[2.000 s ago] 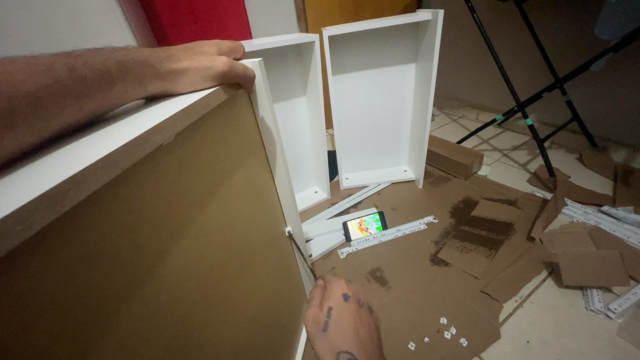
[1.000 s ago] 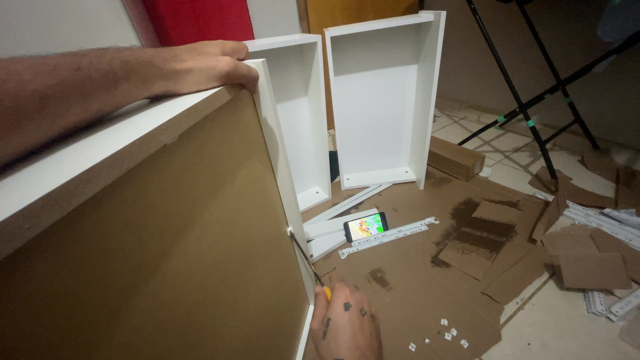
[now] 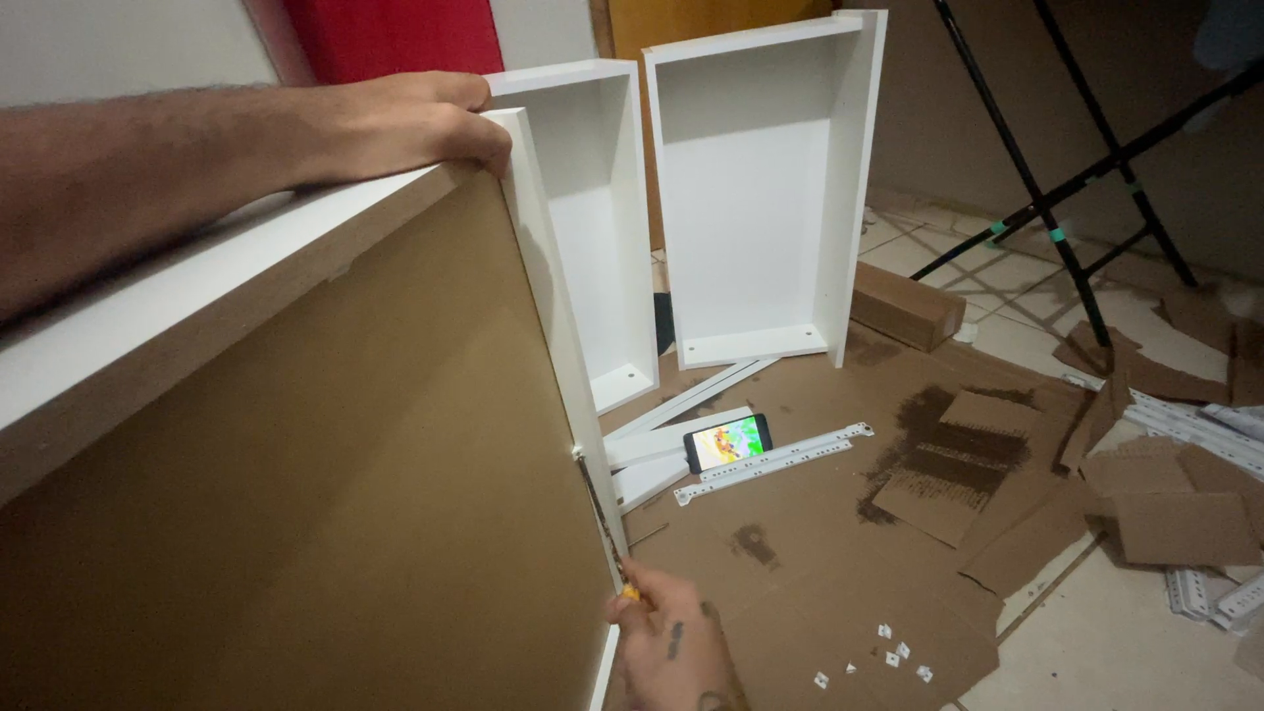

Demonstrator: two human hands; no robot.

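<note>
A white-edged panel assembly with a brown fiberboard face (image 3: 296, 474) fills the left side. My left hand (image 3: 425, 118) rests over its top corner, fingers curled on the edge where the white front board (image 3: 553, 286) meets it. Low at the right edge, my right hand (image 3: 667, 632) grips a screwdriver (image 3: 600, 509) with a yellow handle, mostly hidden in the fist. Its shaft slants up to a small white fitting (image 3: 579, 454) on the seam between the brown face and the white board.
Two white drawers (image 3: 746, 197) stand upright behind. Flattened cardboard (image 3: 820, 553) covers the floor, bearing a lit phone (image 3: 728, 442), metal drawer slides (image 3: 775, 464), white strips (image 3: 657, 439) and small white fittings (image 3: 894, 657). Black metal legs (image 3: 1027, 188) and torn cardboard (image 3: 1180, 523) are at right.
My right hand has shifted and turned slightly around the screwdriver, whose tip stays at the same white fitting. The left hand keeps its place on the corner.
</note>
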